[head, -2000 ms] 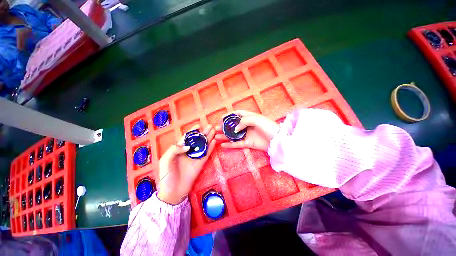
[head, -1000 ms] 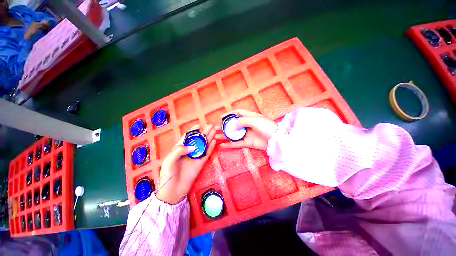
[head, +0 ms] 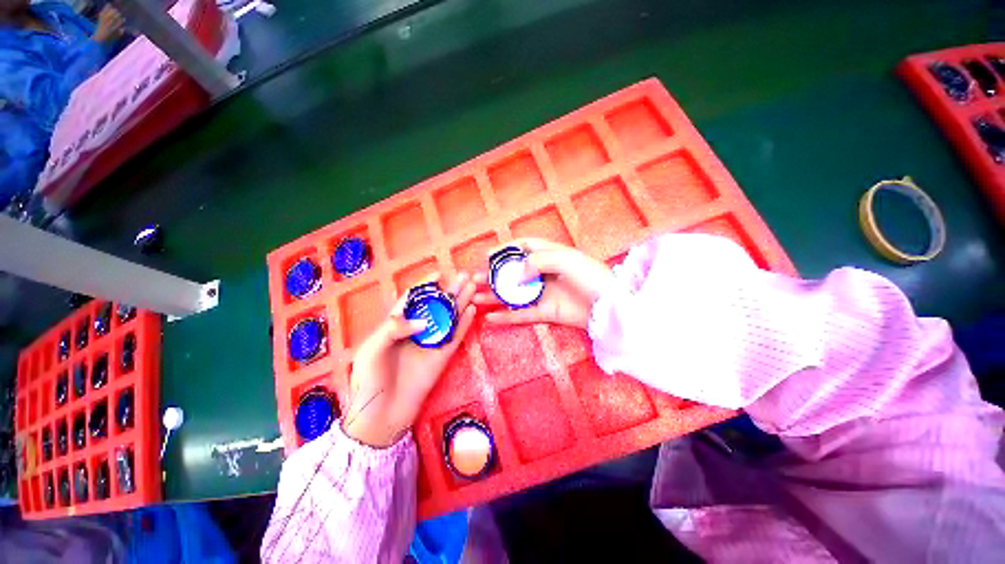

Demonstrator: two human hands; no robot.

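My left hand [head: 391, 369] holds a round smartwatch [head: 431, 317] with a blue lit screen and some white marks, its thumb on the screen's edge. My right hand [head: 557, 289] holds another smartwatch [head: 516, 280] with a white lit screen, a finger over it. Both are just above the middle of the orange-red foam tray [head: 540, 415]. Several watches with blue screens [head: 308, 339] sit in pockets at the tray's left. One watch [head: 471, 448] with a pale orange and white screen sits in a front pocket.
A tray of dark watches [head: 154, 441] is at far left, another [head: 937, 97] at far right. A yellow tape roll [head: 865, 226] lies at right. A pale metal post [head: 110, 270], a white round-headed item [head: 173, 418] and a small dark object [head: 148, 237] are at left. A person in blue [head: 44, 66] is beyond.
The left-hand watch's screen went from dark to blue, the right-hand one's from dark to white. The front-pocket watch went from blue through green to pale orange. My hands have barely moved.
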